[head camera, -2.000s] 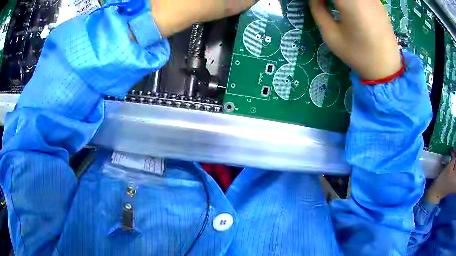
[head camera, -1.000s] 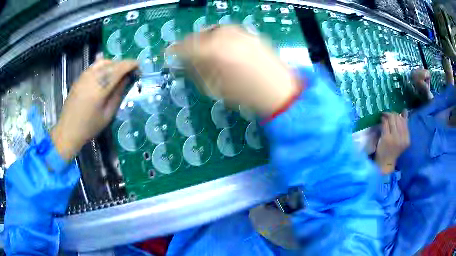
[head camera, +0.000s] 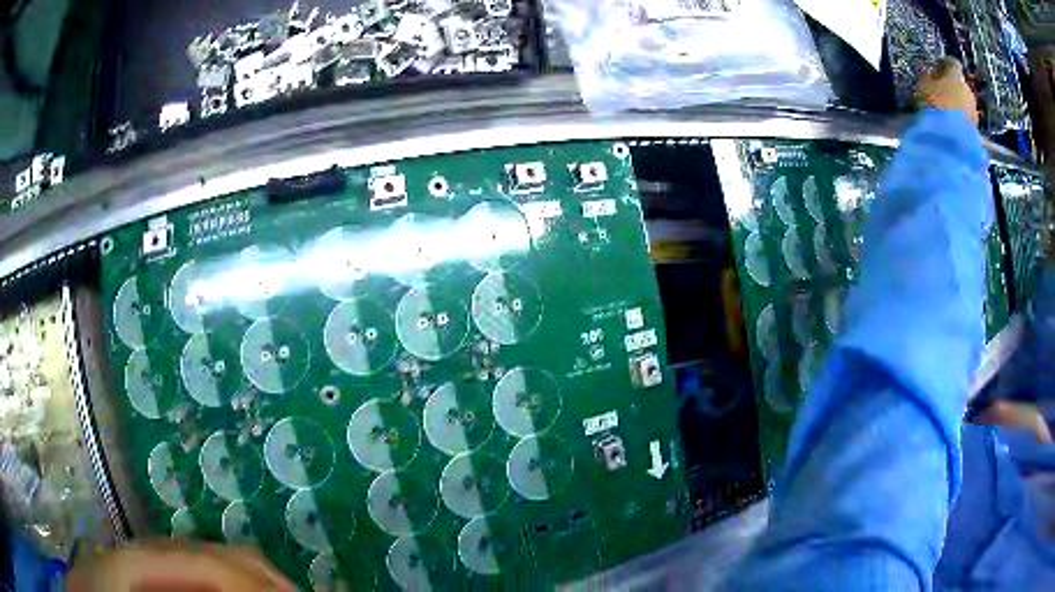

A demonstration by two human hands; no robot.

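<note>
The large green circuit board (head camera: 602, 272) lies in front of me, with rows of half-white circles. Several small silvery-white square components (head camera: 388, 191) sit near its far edge and right side. My left hand (head camera: 174, 572) is blurred at the bottom left, over the board's near edge and cut off by the picture's edge; its fingers cannot be made out. A blue sleeve, which appears to be my right arm, crosses the second board to my right hand (head camera: 949, 90), small at the top right beyond the rail. Its fingertips and anything in them cannot be made out.
A black parts tray (head camera: 145, 58) with many loose silvery pieces lies beyond the far metal rail (head camera: 451, 130). A clear plastic bag (head camera: 706, 58) lies beside it. A second green board (head camera: 752, 185) lies to the right, across a dark gap. Another person's blue sleeve (head camera: 983, 497) shows at the right.
The view has shifted toward the parts tray. Both hands have left the middle of the board: my left is low at the picture's edge, my right arm stretches far to the upper right.
</note>
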